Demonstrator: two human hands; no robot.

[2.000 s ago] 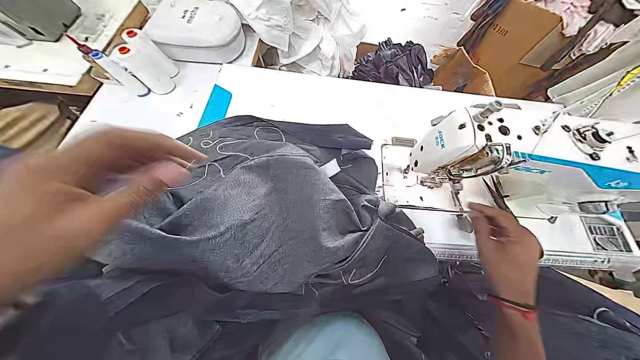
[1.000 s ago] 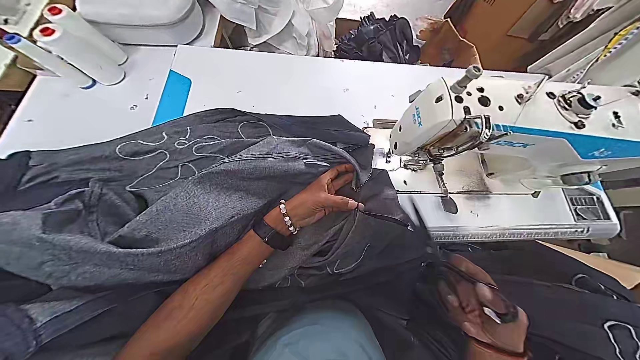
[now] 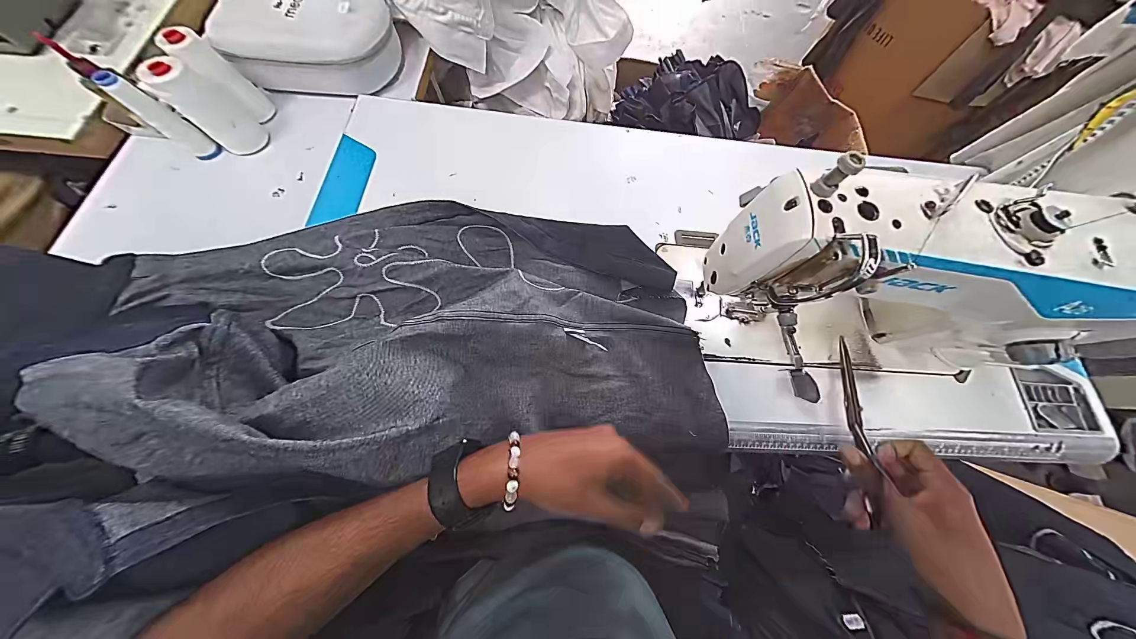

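A dark grey denim garment (image 3: 532, 373) with pale looping cord or thread on it lies across the table, its right edge beside the needle area of a white Jack sewing machine (image 3: 772, 240). My left hand (image 3: 581, 479), wearing a black wristband and a beaded bracelet, is over the garment's near part, slightly blurred; whether its fingers pinch cloth cannot be told. My right hand (image 3: 914, 506) holds dark metal scissors (image 3: 852, 399) by the handles, their blades pointing up over the machine's front bed. The blades look closed together.
White thread cones (image 3: 204, 106) and a grey case (image 3: 302, 40) stand at the back left of the table (image 3: 550, 160). Behind it are white cloth (image 3: 550, 53), bunched dark cloth (image 3: 692, 98) and a cardboard box (image 3: 905, 53). More dark garments (image 3: 799, 541) hang at the front edge.
The left hand has moved from the cloth near the machine toward the garment's near side. The garment's right part lies flatter. The scissors in the right hand now point up over the machine bed.
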